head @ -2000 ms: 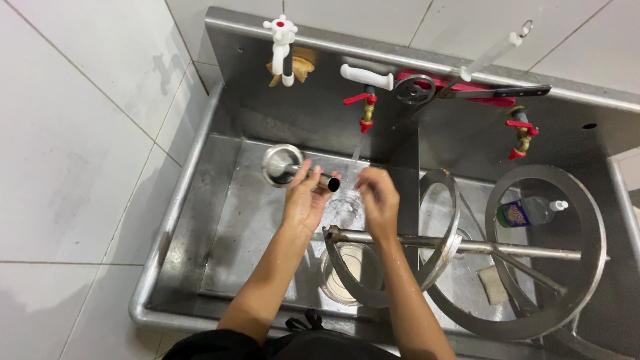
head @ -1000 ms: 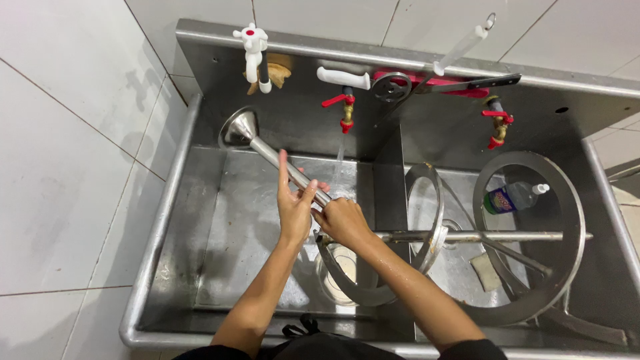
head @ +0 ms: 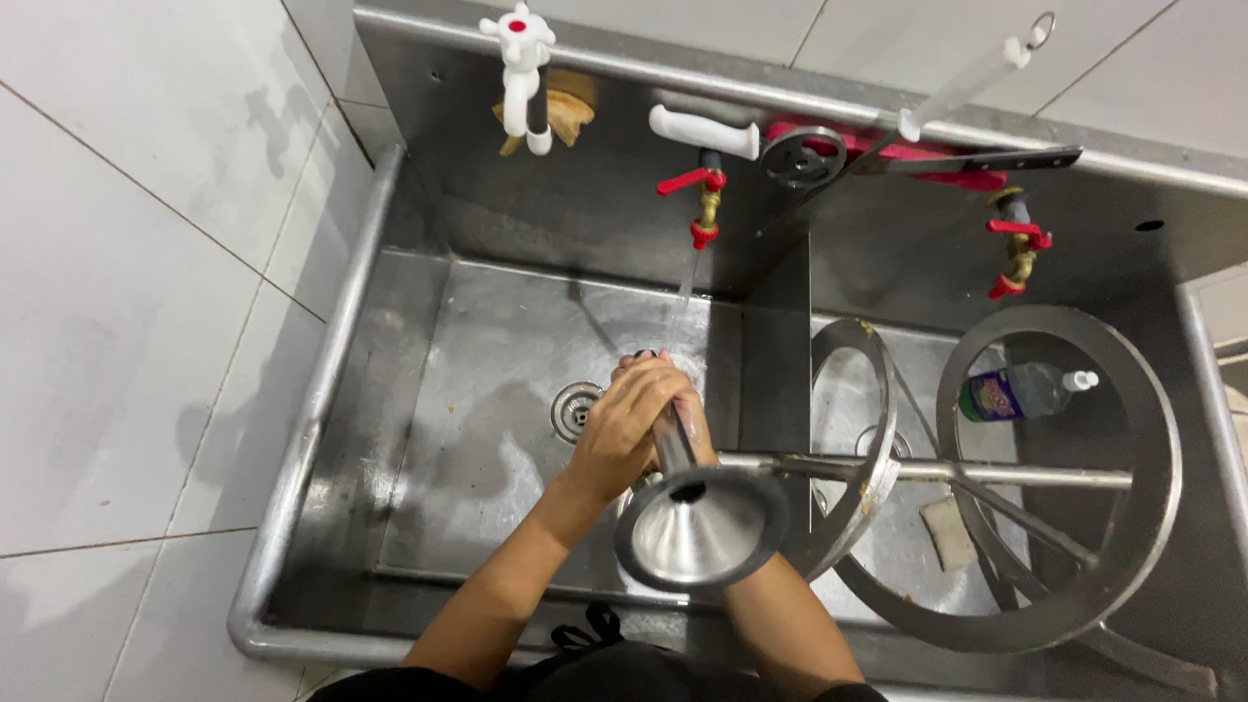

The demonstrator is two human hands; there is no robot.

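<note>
A stainless steel funnel with a long tube (head: 704, 531) points its wide mouth up toward me, above the left sink basin. My left hand (head: 634, 419) wraps around the tube near its far end. On the tube's right side, my right hand (head: 694, 414) also grips it, partly hidden behind my left hand and the funnel. Water runs from a brass tap with a red lever (head: 708, 200) down onto the far end of the tube and my fingers.
A metal frame with large rings (head: 1160, 468) lies across the divider (head: 780, 361) into the right basin, around a spray bottle (head: 1024, 392) and a sponge (head: 948, 534). Knives (head: 1024, 159) and a pizza cutter (head: 803, 158) sit along the back wall. A white tap (head: 522, 73) is at the back left.
The funnel's wide mouth has swung from the far left to near my body, and its tube end is now under the water. My hands have moved together around the tube.
</note>
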